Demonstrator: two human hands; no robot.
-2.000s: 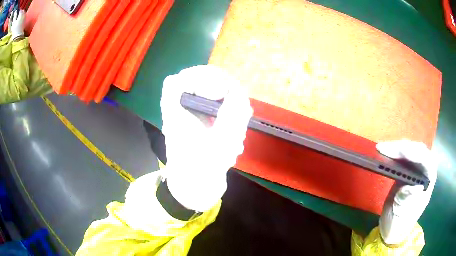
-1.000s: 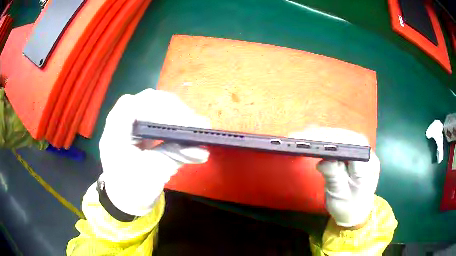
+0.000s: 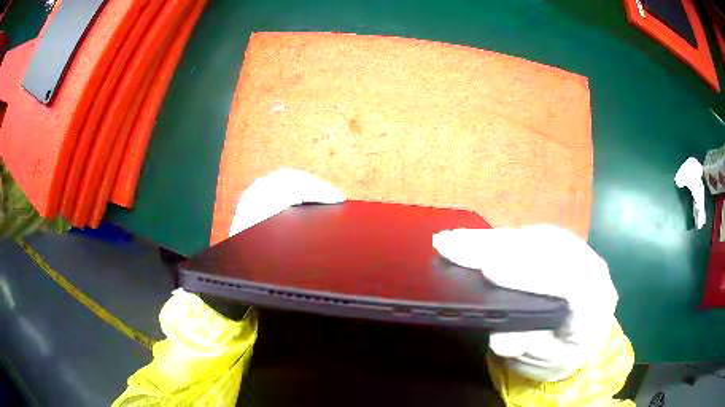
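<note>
A tablet (image 3: 342, 254) is held in the air by both hands, over the near edge of an orange-red foam pad (image 3: 413, 119). Its dark, glossy face shows, with a red reflection. Its side edge with small holes and ports faces me. My left hand (image 3: 278, 195), in a white glove, is behind the tablet's left part, with its fingers at the far edge and the rest hidden. My right hand (image 3: 548, 278), also white-gloved, grips the right end, its fingers over the face and under the edge.
Several stacked foam pads (image 3: 119, 103) are at the left, with a grey tablet (image 3: 63, 44) on top. Another tablet (image 3: 672, 17) lies on a pad at the upper right. A white crumpled piece (image 3: 693, 187) and a red item (image 3: 714, 270) are at the right of the green bench (image 3: 636, 183).
The tablet has tilted from edge-on to show its dark face, and moved lower in view. My left hand has shifted behind it, and my right fingers now lie over the face.
</note>
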